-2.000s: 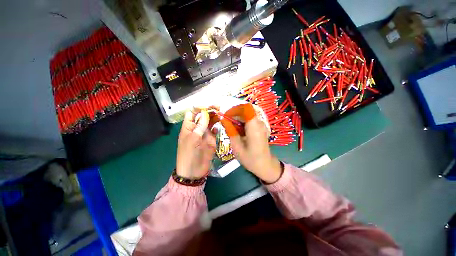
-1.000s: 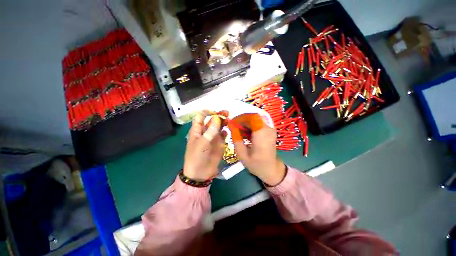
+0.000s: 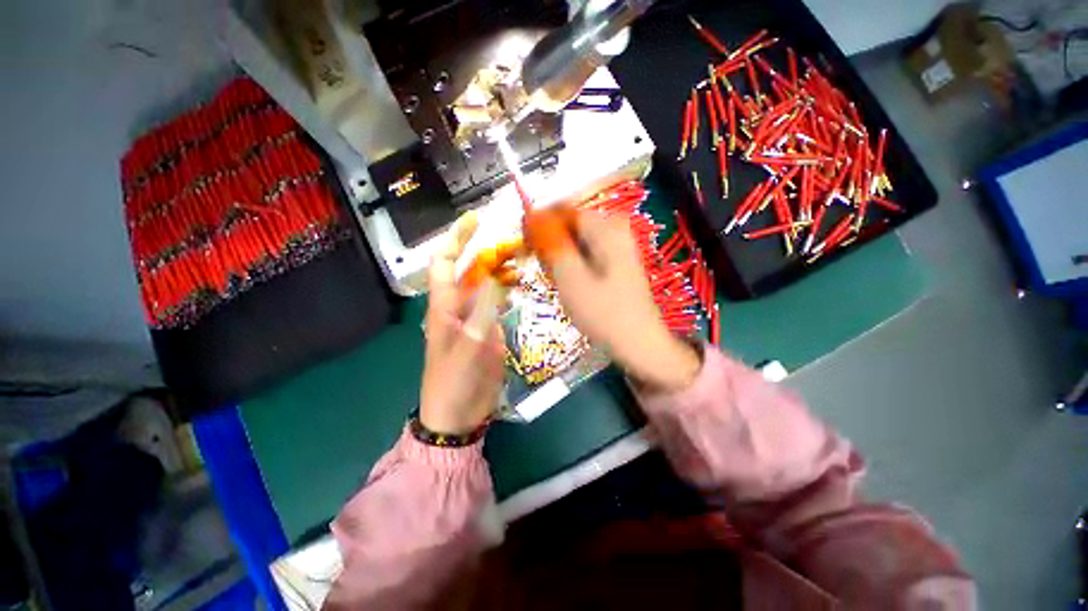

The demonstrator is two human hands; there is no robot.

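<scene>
My right hand (image 3: pixel 597 281), with orange finger cots, holds a red lead (image 3: pixel 518 179) by its lower end. The lead points up toward the lit die (image 3: pixel 483 105) of the crimping machine. My left hand (image 3: pixel 463 340) is over the terminal bag's left side, fingers raised and partly curled with orange cots; whether it holds a small terminal cannot be seen. The clear bag (image 3: pixel 543 346) of gold and silvery terminals lies below and between my hands. A heap of loose red leads (image 3: pixel 678 281) lies to the right of my right hand, partly hidden by it.
The left black tray (image 3: pixel 280 322) holds red leads in dense rows. The right black tray (image 3: pixel 764 269) holds scattered leads with gold ends. The gooseneck lamp (image 3: pixel 579 50) hangs over the die. A white label (image 3: pixel 542 399) lies at the bag's front. A blue-framed item (image 3: pixel 1050 233) stands far right.
My right hand has moved up and away from my left hand, carrying a red lead toward the die. My left hand stays over the bag, its fingers more spread. The camera view has shifted slightly.
</scene>
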